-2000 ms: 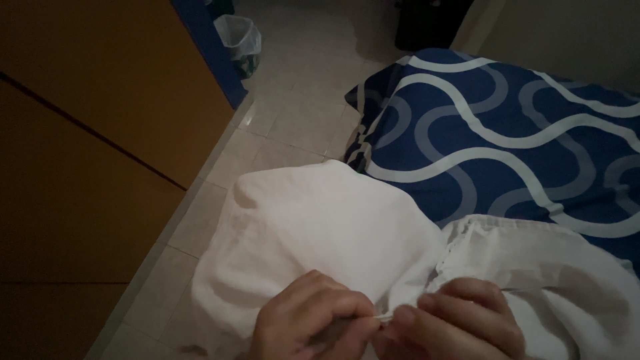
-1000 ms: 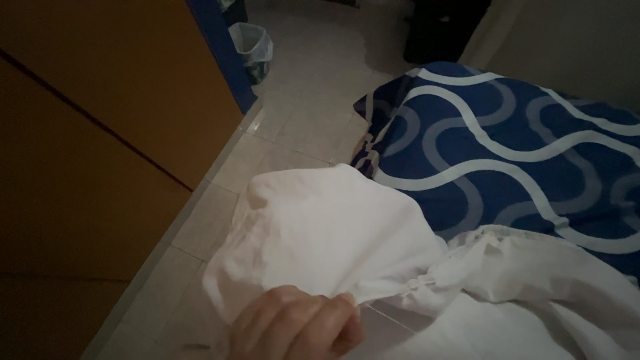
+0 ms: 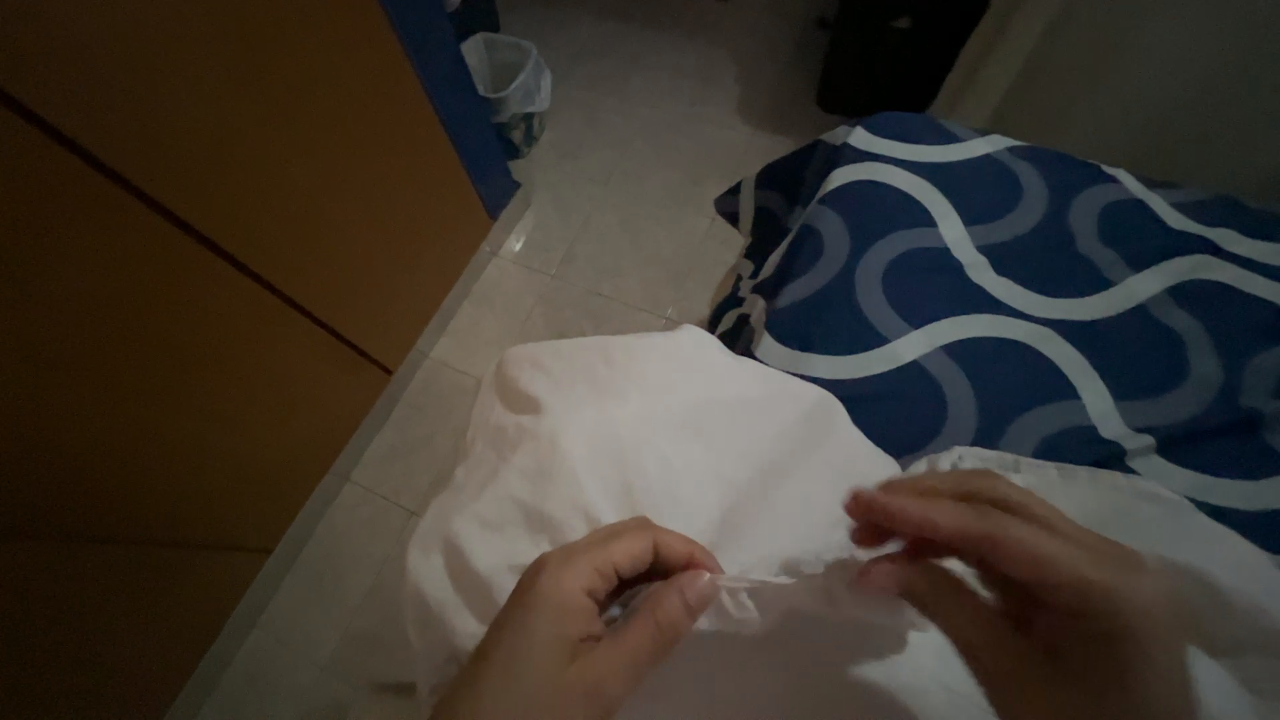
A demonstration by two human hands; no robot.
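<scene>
White cloth [image 3: 640, 430] lies in loose folds across the lower middle, with more of it at the lower right. My left hand [image 3: 610, 610] pinches a thin white strip [image 3: 755, 580], a cord or an edge of the cloth, between thumb and forefinger. To the right of the strip's free-looking end is my right hand [image 3: 1010, 570], blurred, its thumb and fingers apart with nothing seen between them. The lower parts of both hands are cut off by the frame.
A bed with a blue cover in a white and grey wave pattern [image 3: 1010, 270] fills the right. Orange-brown panels [image 3: 250, 200] stand at the left. Beyond are a lined waste bin [image 3: 510, 80], a dark object [image 3: 890, 60] and the tiled floor [image 3: 620, 200].
My right hand, out of view one second ago, is back in view. Two seconds ago both hands were close together at the thin strip; they are now apart.
</scene>
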